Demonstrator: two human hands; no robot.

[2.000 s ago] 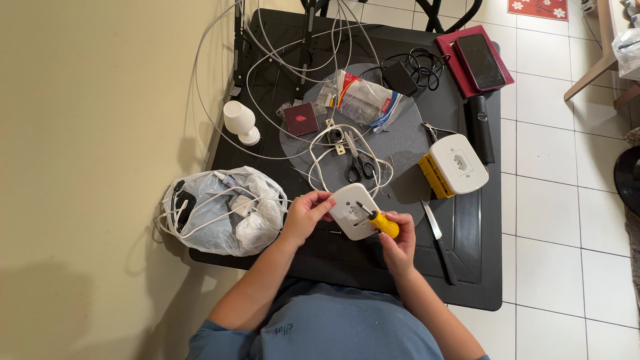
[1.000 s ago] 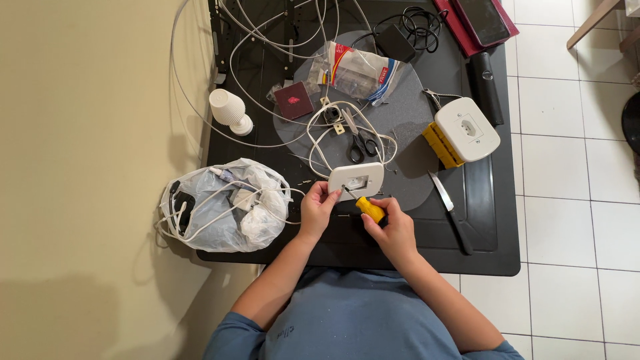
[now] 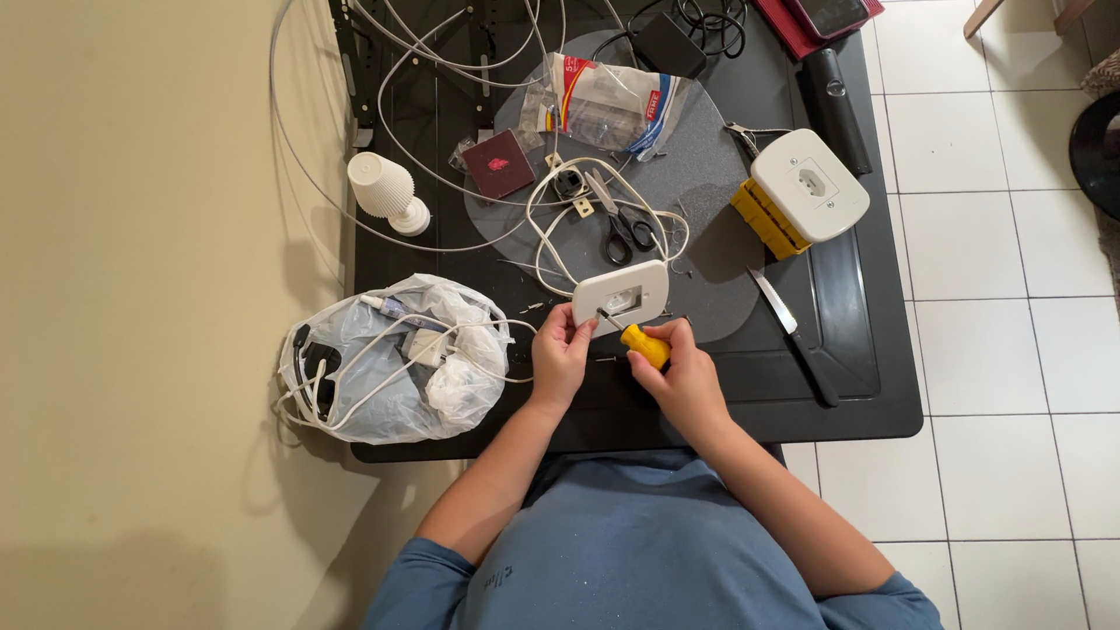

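Note:
My left hand (image 3: pixel 562 350) holds a white outlet cover plate (image 3: pixel 604 289) by its lower left corner, and the plate is tilted up. In my right hand (image 3: pixel 684 367) is a screwdriver with a yellow handle (image 3: pixel 646 346); its tip meets the plate near the left screw hole. Whether it sits in a screw cannot be told. Just beyond the plate lie looped white cable (image 3: pixel 544 249) and black-handled scissors (image 3: pixel 618 236). A white outlet on a yellow box (image 3: pixel 810 185) stands to the right, with a black-handled knife (image 3: pixel 794 337) in front of it.
An open white plastic bag (image 3: pixel 472 350) with cables is at the left of the black table (image 3: pixel 849 385). Beyond it stands a small white lamp (image 3: pixel 385 188). A plastic packet (image 3: pixel 612 105), a dark red square (image 3: pixel 499 164), a black adapter (image 3: pixel 668 45) and a black case (image 3: pixel 833 109) lie farther back.
Two seconds ago the plate was held flatter with the screwdriver across it; it is now tilted up, with the tip at its left side. The view has shifted somewhat.

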